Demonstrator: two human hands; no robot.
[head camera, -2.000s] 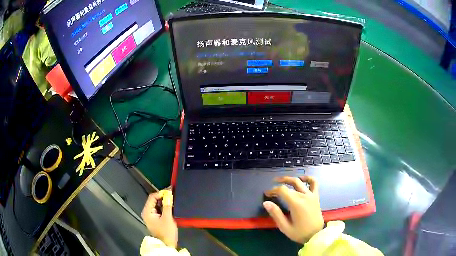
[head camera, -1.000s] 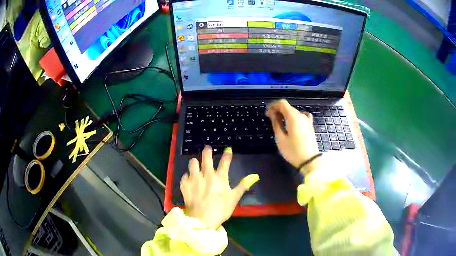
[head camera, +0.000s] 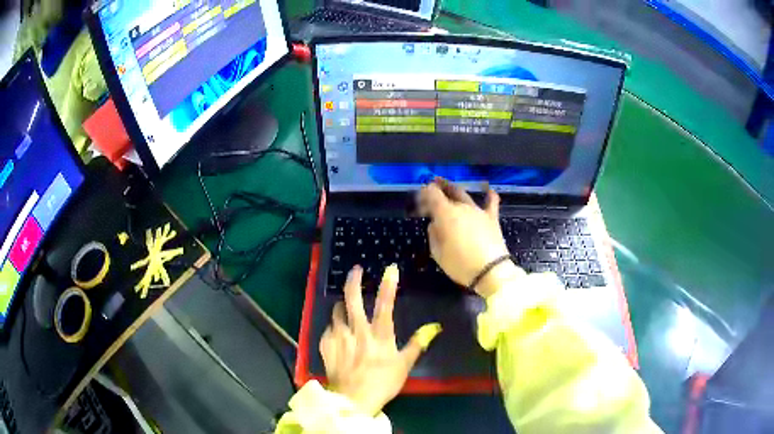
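Observation:
A dark grey laptop (head camera: 458, 339) lies open on a red tray (head camera: 424, 386). Its screen shows a blue-flower desktop with a dark test program window (head camera: 467, 151) of green, grey and red cells. My left hand (head camera: 367, 343) is spread over the left palm rest and the keyboard's lower edge, with yellow covers on two fingertips; it holds nothing. My right hand (head camera: 462, 233) is over the upper middle of the keyboard (head camera: 552, 246), fingers partly curled and slightly blurred; it holds nothing visible. Most of the touchpad is hidden behind my hands and sleeve.
An external monitor (head camera: 204, 68) stands to the left, with cables (head camera: 255, 203) by its base. A second monitor (head camera: 38, 195) is at far left. Tape rolls (head camera: 73, 314) and yellow strips (head camera: 155, 261) lie on the black side table (head camera: 127, 297). Another laptop (head camera: 365, 15) is behind.
The test screen gave way to the desktop and cell window. My left hand came from the tray's edge onto the laptop. My right hand moved from the touchpad up over the keyboard, then leftward.

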